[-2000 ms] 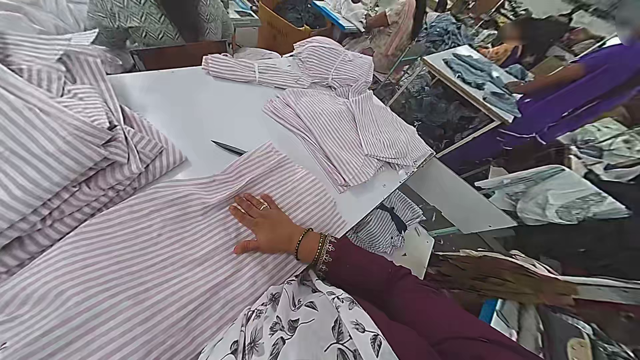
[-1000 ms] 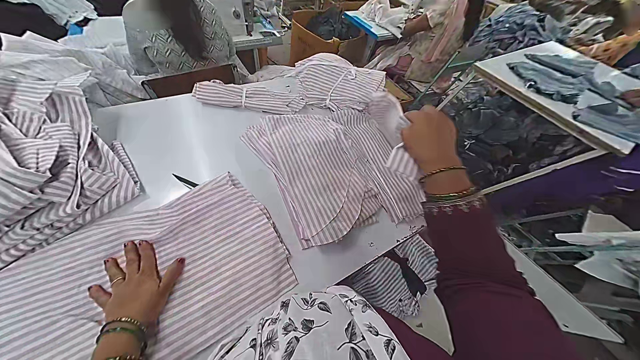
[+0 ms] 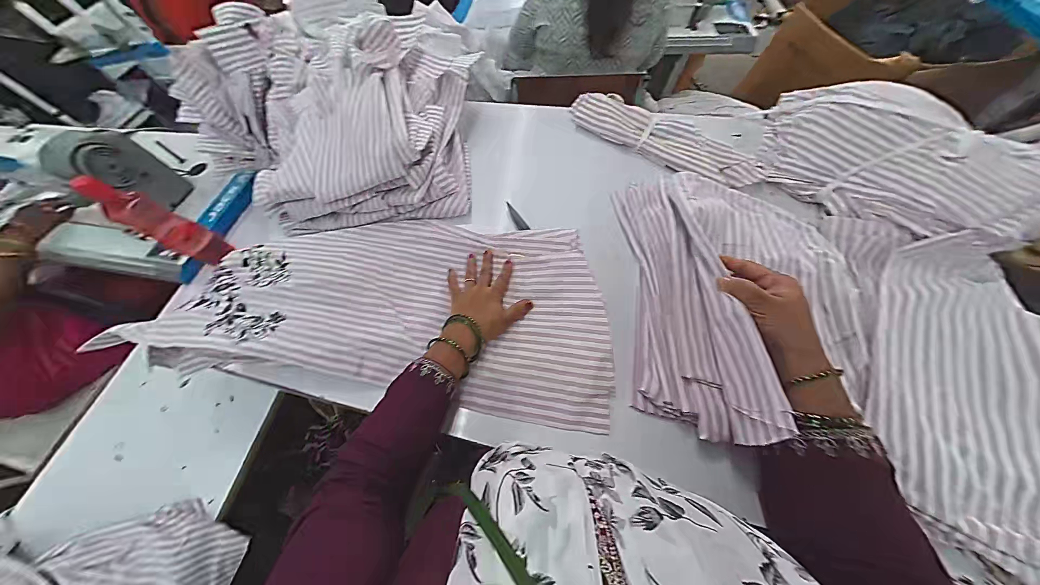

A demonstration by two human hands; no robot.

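My left hand (image 3: 484,305) lies flat, fingers spread, on a striped fabric piece with a dark floral print or embroidery (image 3: 374,284) near its left end. On the right, my right hand (image 3: 760,296) pinches the edge of a folded striped fabric piece (image 3: 691,325) between thumb and fingers. Beyond the left fabric, a dark pointed metal tip (image 3: 516,216) shows; the rest of that tool is hidden under the cloth. More striped pieces (image 3: 951,349) lie to the right of my right hand.
A heap of striped fabric (image 3: 357,138) stands at the back left. Tied striped bundles (image 3: 666,138) lie along the back right of the white table (image 3: 528,146). A sewing machine (image 3: 114,171) and a person's hand are at the far left; another person sits beyond the table.
The view has swung left. My right hand has moved from a raised position at the right-hand fabric to lower over it, and the fabric there is now bunched in folds.
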